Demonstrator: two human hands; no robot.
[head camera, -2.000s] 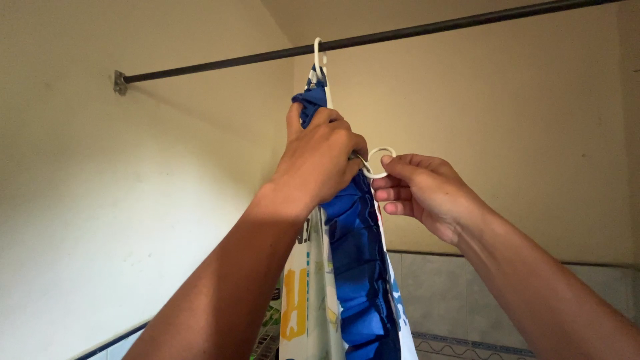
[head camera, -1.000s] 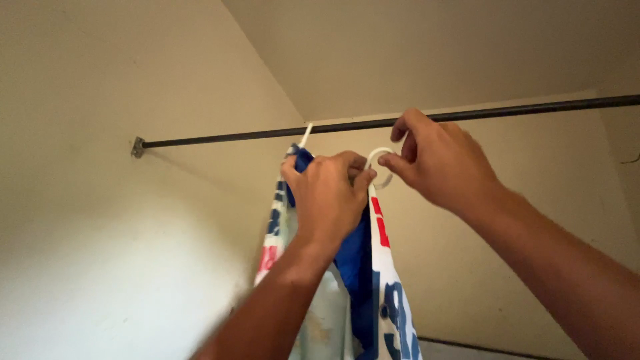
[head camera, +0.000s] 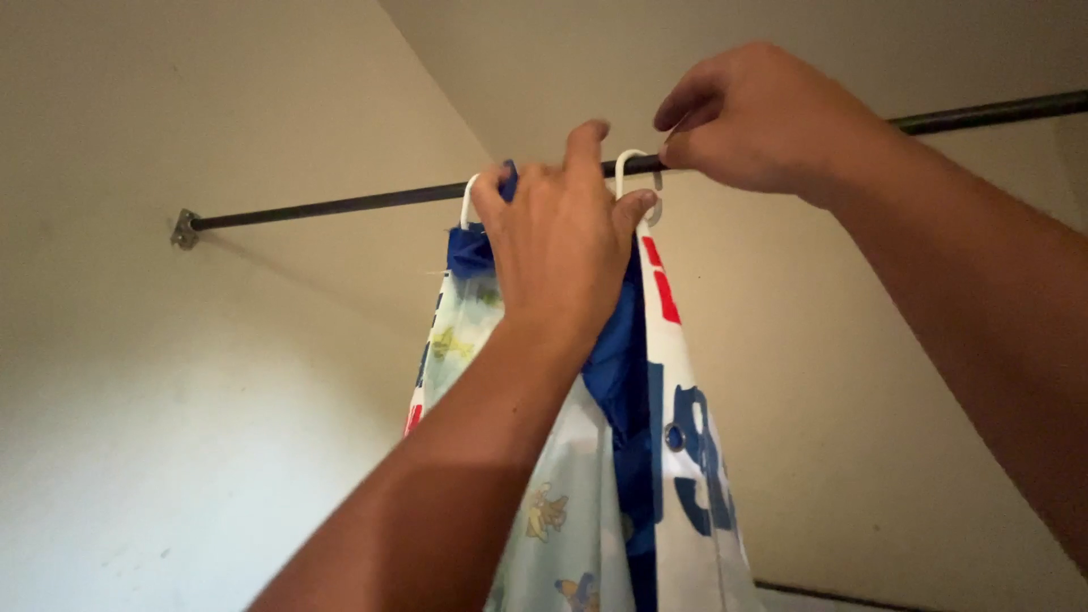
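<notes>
A white plastic curtain ring (head camera: 627, 170) hooks over the dark metal rod (head camera: 340, 206), its lower part at the top corner of the curtain (head camera: 680, 357). The curtain is white with red and blue print, beside blue fabric and a pale patterned layer. Another white ring (head camera: 467, 202) is on the rod further left. My left hand (head camera: 565, 238) is at the curtain's top between the two rings, some fingers raised, the thumb by the right ring; its grip is partly hidden. Just right of that ring, my right hand (head camera: 752, 127) is at the rod with fingers curled and apart, holding nothing visible.
A metal bracket (head camera: 184, 229) fixes the rod's left end to the plain wall (head camera: 170, 382). The rod runs on to the right behind my right hand. A metal eyelet (head camera: 674, 437) shows in the curtain's edge. A dark edge crosses the wall at lower right.
The right ring, held below the rod by my right hand before, now hangs over the rod. Both hands have risen to rod height, and my right hand has let go of the ring. The view has tilted up.
</notes>
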